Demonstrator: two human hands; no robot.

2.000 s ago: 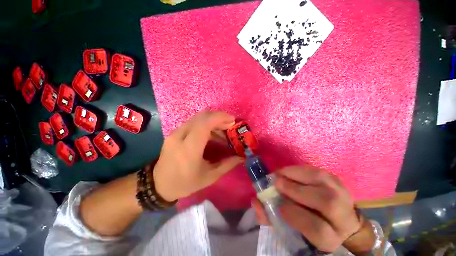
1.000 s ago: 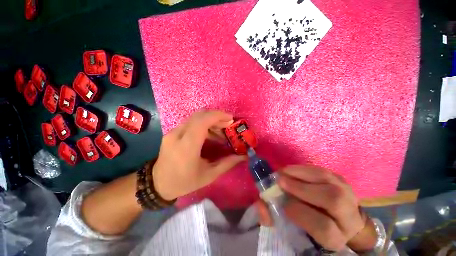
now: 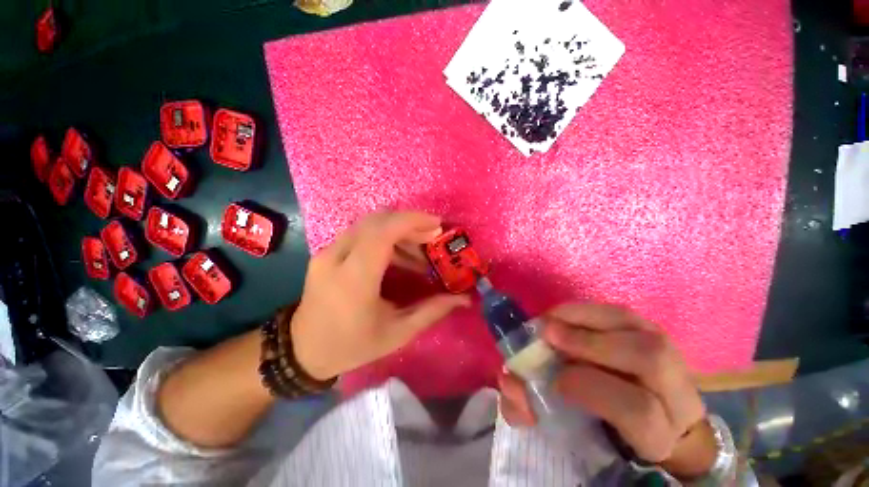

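My left hand (image 3: 357, 295) holds a small red plastic housing (image 3: 450, 263) by its edges, between thumb and fingers, over the pink mat. A small dark and grey component sits inside the housing. My right hand (image 3: 619, 376) grips a clear dispensing syringe (image 3: 505, 319) with dark contents and a cream tape band. The syringe slants up to the left, and its tip is at the lower right edge of the held housing. Whether the tip touches the housing cannot be told. The rear of the syringe is hidden by my right hand.
The pink mat (image 3: 667, 190) lies on a dark green bench. White paper with black specks (image 3: 534, 76) lies at the mat's top. Several red housings (image 3: 169, 230) stand left of the mat, with a crumpled clear plastic lump (image 3: 92, 316) below them. White paper (image 3: 851, 187) is at the right.
The syringe tip has shifted slightly to the right, towards the housing's lower right edge. My right hand has moved slightly right. My left hand keeps its hold on the housing.
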